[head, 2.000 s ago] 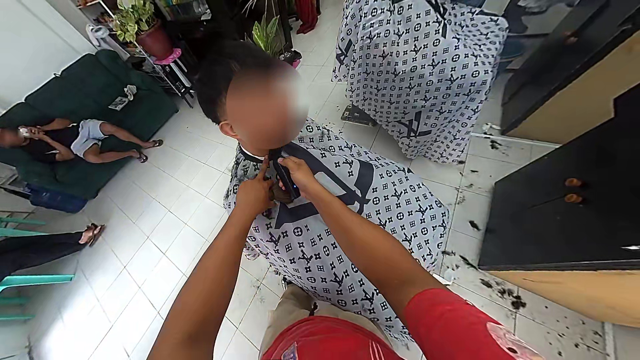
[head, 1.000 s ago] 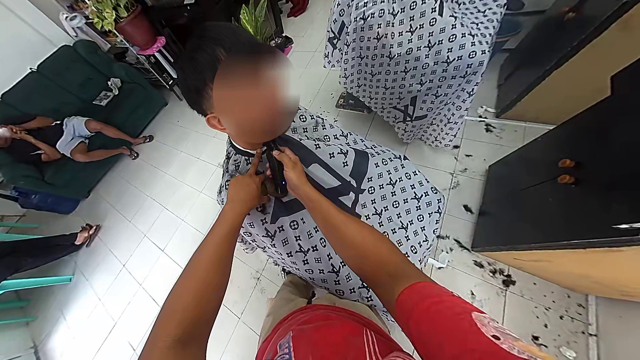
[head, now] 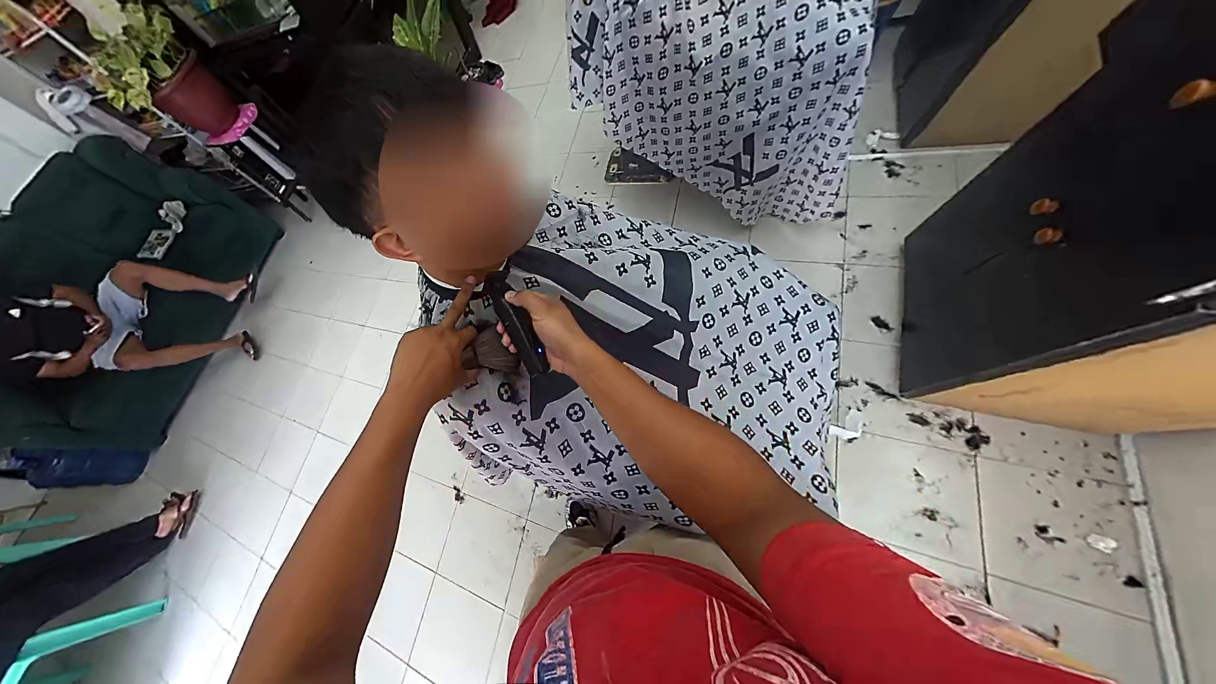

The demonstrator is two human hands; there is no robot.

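Note:
A seated person (head: 446, 180) wears a white barber's cape (head: 627, 332) with a dark pattern. My right hand (head: 551, 332) grips a black hair clipper (head: 518, 323), its head close under the person's chin and a small blue light near its lower end. Beside it, my left hand (head: 437, 356) points its index finger up to the person's jaw. The other left fingers are curled around a soft brown brush (head: 496, 351), whose bristles show between my hands; its handle is hidden.
Another patterned cape (head: 722, 104) covers someone beyond. Black cabinets (head: 1035, 237) with wooden knobs stand at right. Cut hair (head: 950, 427) is scattered over the tiled floor. At left, a person (head: 57, 332) sits on a green sofa (head: 104, 399); another person's leg (head: 85, 570) shows near a green plastic chair (head: 95, 627).
The clipper and both hands stay close to the chin and jaw. The view has shifted slightly; no other change is plain.

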